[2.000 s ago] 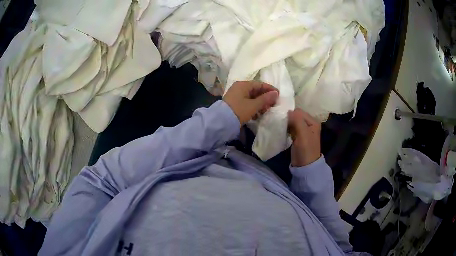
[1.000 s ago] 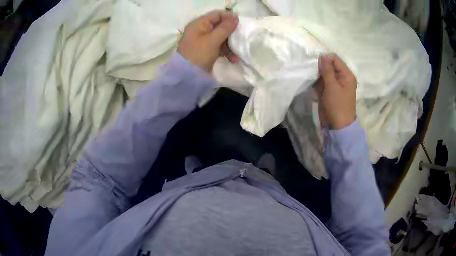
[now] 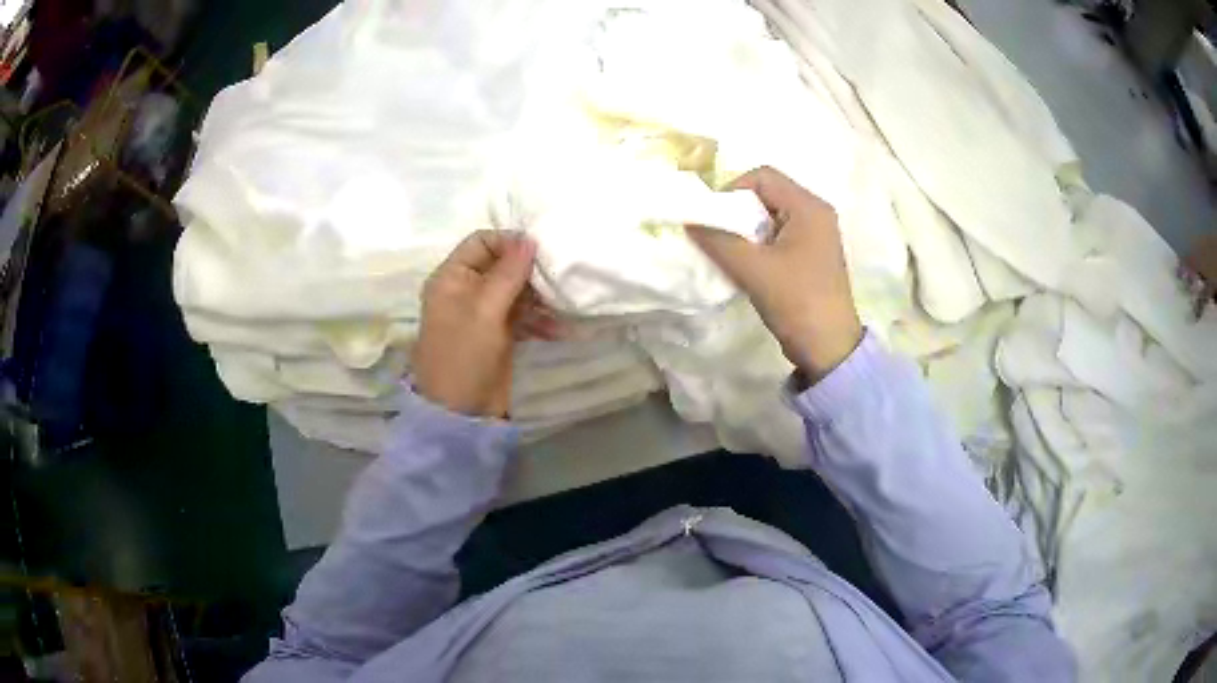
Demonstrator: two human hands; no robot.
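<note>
A white part-sewn garment [image 3: 627,260] is spread between my hands over the neat stack. My left hand [image 3: 477,314] pinches its left edge between thumb and fingers. My right hand [image 3: 794,267] pinches a fold on its right side, thumb below and fingers above. The neat stack [image 3: 300,380] of layered cream pieces lies under and left of the garment. Bright glare hides much of the garment's outline where it meets the stack.
The grey tabletop [image 3: 314,487] shows at the near left. A loosely overlapped pile [image 3: 941,254] and crumpled white pieces [image 3: 1134,440] lie to the right. Dark green floor [image 3: 134,520] is on the left. Part of another person's hand [image 3: 1201,267] shows at the right edge.
The view has turned towards the neat stack; the piles that were at the left now show at the right. Both hands still hold white cloth, now over the stack and closer together than one second ago.
</note>
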